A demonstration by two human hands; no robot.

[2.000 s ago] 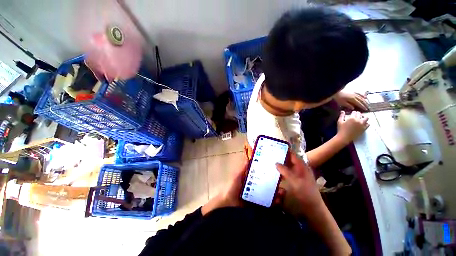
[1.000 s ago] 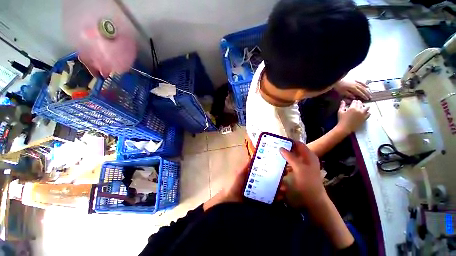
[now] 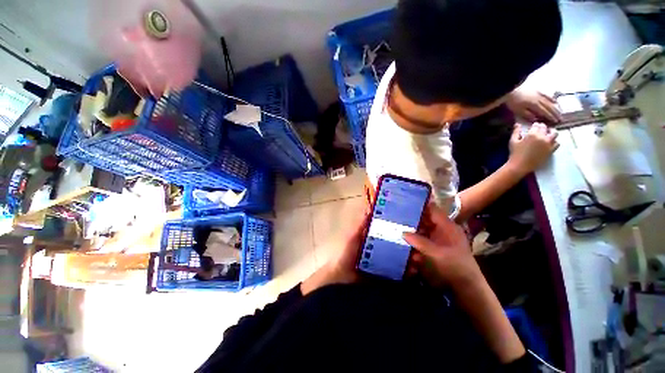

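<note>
A smartphone (image 3: 394,229) with a reddish edge and a lit screen is held upright in front of my body. My left hand (image 3: 341,255) grips its left side, with most fingers hidden behind it. My right hand (image 3: 443,248) is at its right side, with the thumb on the lower half of the screen; its other fingers are mostly hidden behind the phone. The screen shows a list with one bright band; its text is too small to read.
A person in a white top (image 3: 415,146) stands close ahead, hands on the white sewing table (image 3: 590,277) by the machine's needle area (image 3: 601,116). Black-handled shears (image 3: 601,213) lie there. Blue crates (image 3: 251,255) and a pink fan (image 3: 164,62) are left.
The view has shifted, so the surroundings sit higher and further right. My right thumb has moved down the screen. The phone's list now shows a bright band across darker rows.
</note>
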